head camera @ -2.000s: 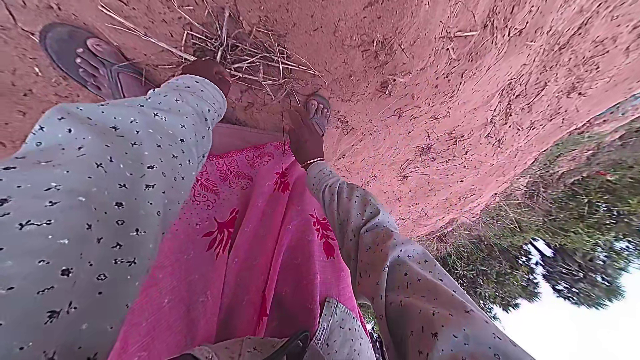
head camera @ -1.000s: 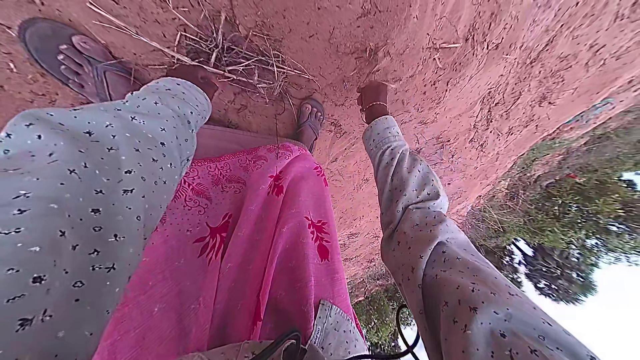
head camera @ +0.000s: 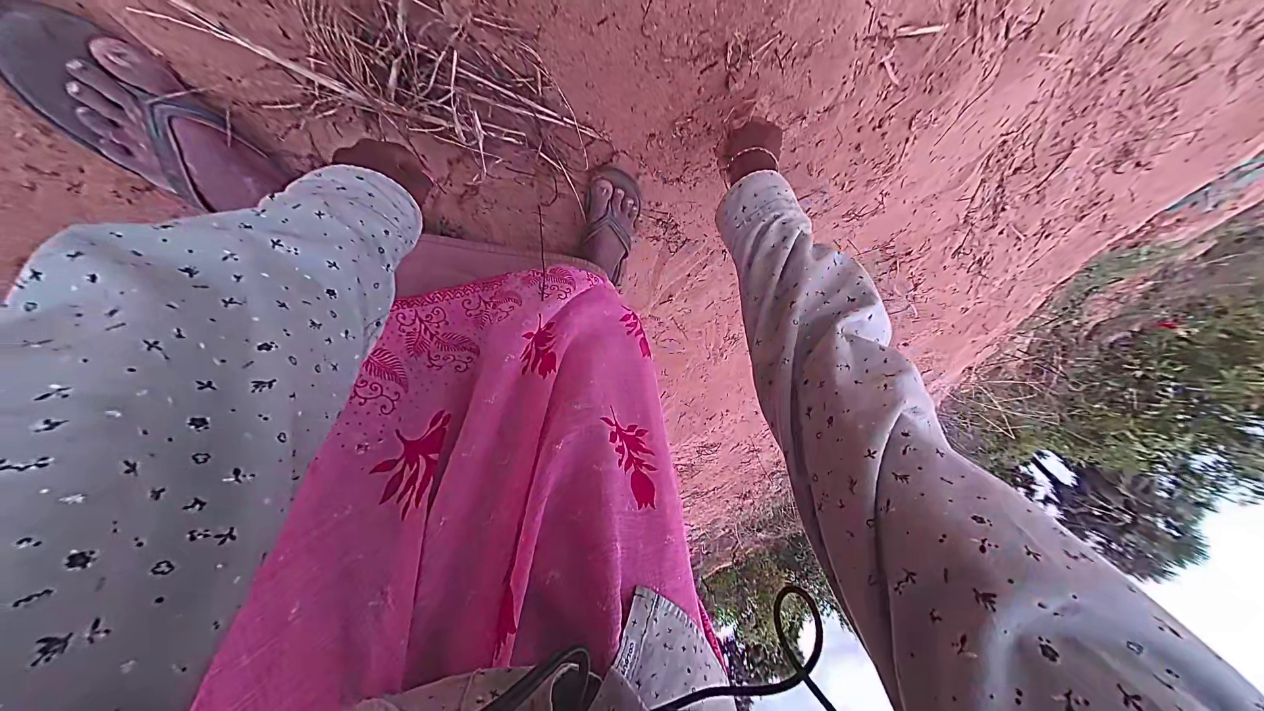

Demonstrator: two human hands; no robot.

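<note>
My left hand (head camera: 387, 166) is at the upper left, mostly hidden past its patterned sleeve, close to a bundle of dry stalks (head camera: 425, 74). Its fingers cannot be made out. My right hand (head camera: 753, 143), with a thin bangle at the wrist, reaches down to the reddish soil right of the stalks; its fingertips are not clear, and nothing is seen in it. Pink cloth with red leaf prints (head camera: 553, 444) hangs between the two sleeved arms.
A sandalled foot (head camera: 148, 118) stands at the upper left, another (head camera: 610, 212) between the hands. Bare reddish soil (head camera: 918, 148) with scattered dry bits spreads to the right. Green bushes (head camera: 1136, 395) are at the far right, and a black cord (head camera: 800, 642) hangs at the bottom.
My right hand has moved right, away from the small foot and the stalks near which it was two seconds ago. My left hand stays beside the stalks.
</note>
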